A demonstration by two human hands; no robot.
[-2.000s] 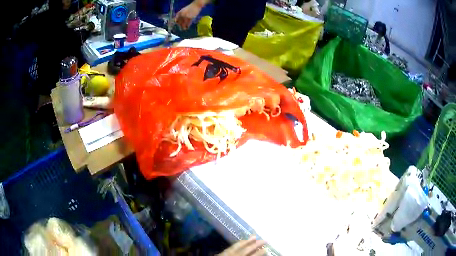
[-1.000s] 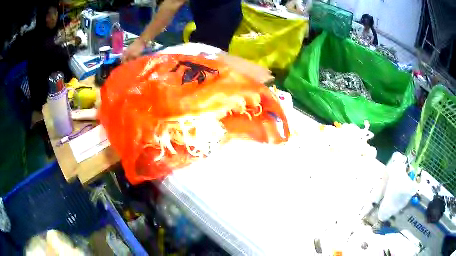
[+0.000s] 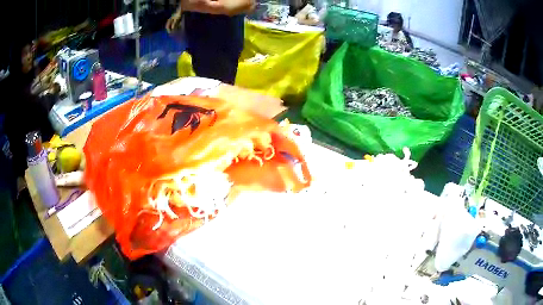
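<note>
No hand of mine is in the picture. A red plastic bag [image 3: 137,137] lies open on the far left part of the white machine table [image 3: 286,238], with cream cord pieces [image 3: 187,196] spilling from its mouth. A heap of cream pieces [image 3: 387,179], with small orange spots at its back edge, lies on the table's right part, washed out by glare. The white and blue sewing machine head [image 3: 493,268] marked HAOSEN stands at the right, with a white cloth cover [image 3: 453,235] hanging on it.
A green bag [image 3: 381,128] and a yellow bag [image 3: 280,65] stand behind the table. A person [image 3: 214,36] stands at the back. A green plastic basket [image 3: 512,155] is at right. A purple bottle [image 3: 43,179] stands at left, beyond a blue basket [image 3: 36,268].
The view has shifted, so the bag and table appear further left and the bag lower. Fingers seen at the bottom edge two seconds ago are gone. The person behind has drawn an arm back.
</note>
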